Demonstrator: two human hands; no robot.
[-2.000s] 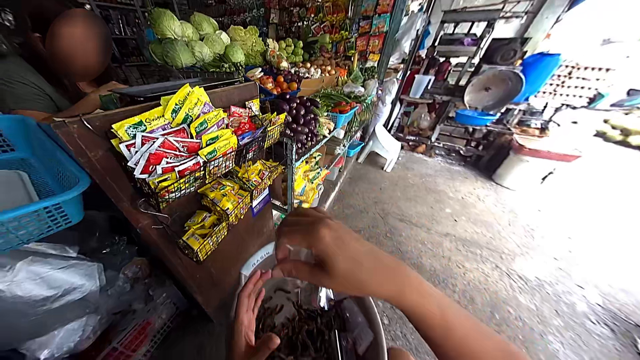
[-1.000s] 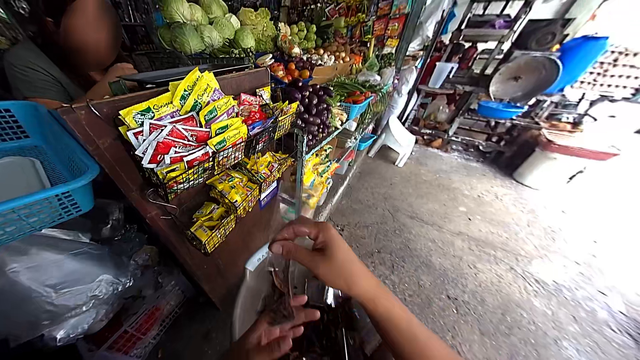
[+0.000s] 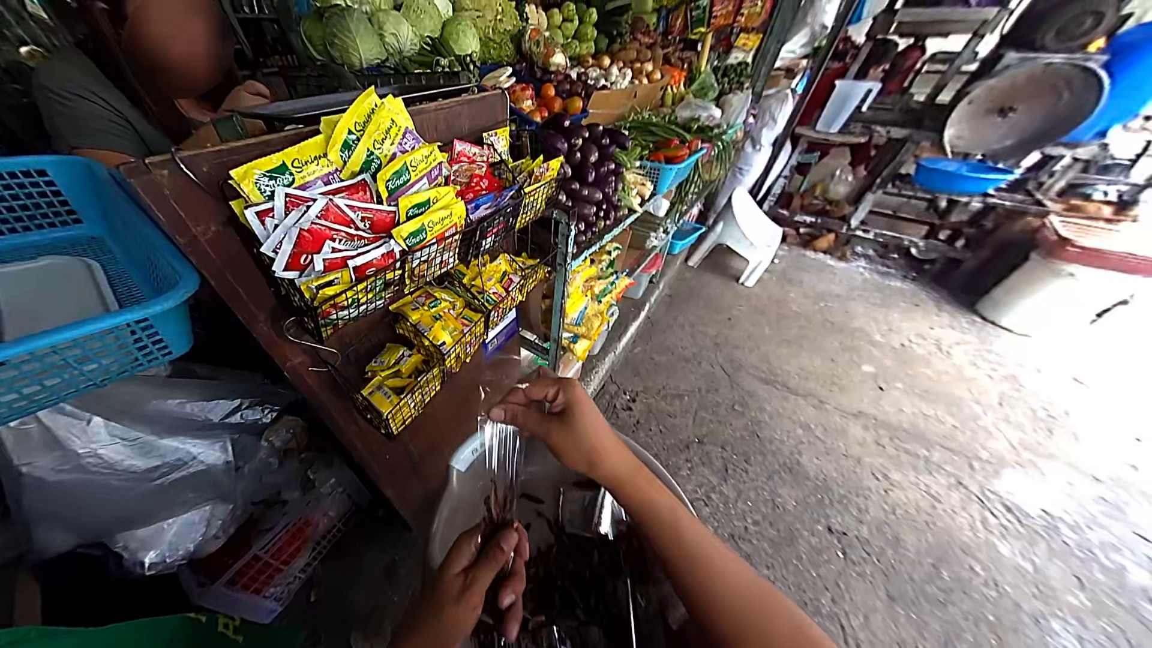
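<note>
A clear plastic bag (image 3: 501, 450) with dark brown, dried-looking pieces in its lower part is stretched upright between my hands. My right hand (image 3: 549, 418) pinches the bag near its top between thumb and fingers. Lower down, my left hand (image 3: 490, 576) grips it around the filled part. Below both hands stands a pale round basin (image 3: 445, 504) holding many loose dark brown pieces (image 3: 576, 576). Other clear plastic packs with shiny surfaces lie among them, partly hidden by my right forearm. What the dark pieces are, I cannot tell.
Wire baskets of seasoning sachets (image 3: 342, 225) hang on a brown wooden panel (image 3: 360, 450) ahead. A blue plastic basket (image 3: 135, 306) is at left, above plastic bags (image 3: 162, 459). Eggplants (image 3: 585, 171) and cabbages (image 3: 360, 36) sit behind. A person (image 3: 99, 99) is at upper left; a white chair (image 3: 742, 234) stands beyond.
The bag is now drawn out long and upright, with dark pieces in its lower part. My left hand has closed around it, where its fingers were spread one second ago.
</note>
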